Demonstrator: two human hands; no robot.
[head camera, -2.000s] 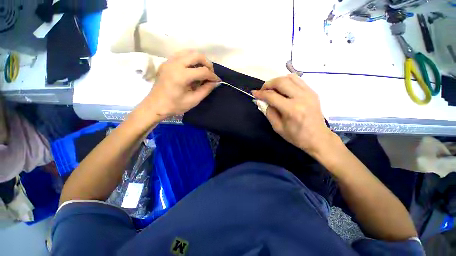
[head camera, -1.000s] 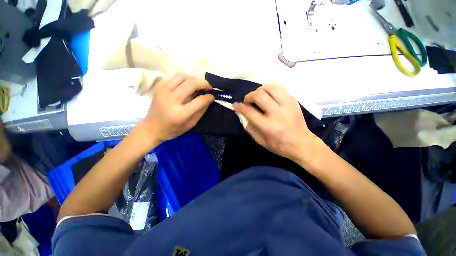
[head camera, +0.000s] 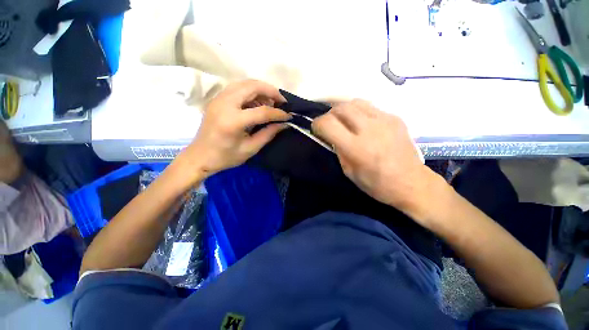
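Note:
Black fabric (head camera: 290, 155) hangs over the table's front edge in front of me, with a thin pale edge running between my hands. A narrow black strip (head camera: 301, 120) shows in the gap between my fingertips. My left hand (head camera: 242, 122) pinches the black fabric from the left, thumb and forefinger together. My right hand (head camera: 365, 145) grips it from the right, its fingertips close to the left ones and partly hidden. The cream fabric panel (head camera: 219, 55) lies behind on the table, overexposed and folded at its left part.
Scissors (head camera: 554, 80) with yellow and green handles lie at the right behind the ruler-marked table edge (head camera: 491, 149). The needle plate area (head camera: 465, 51) is at the top right. Black pieces (head camera: 79, 67) lie at left. A blue crate (head camera: 242, 206) holds bagged parts (head camera: 184, 232). A person's arm shows at far left.
The black strip between my hands was pale-edged cloth held taut, then showed zipper-like teeth, and now sits folded. My hands have moved closer together than two seconds ago. The view has shifted.

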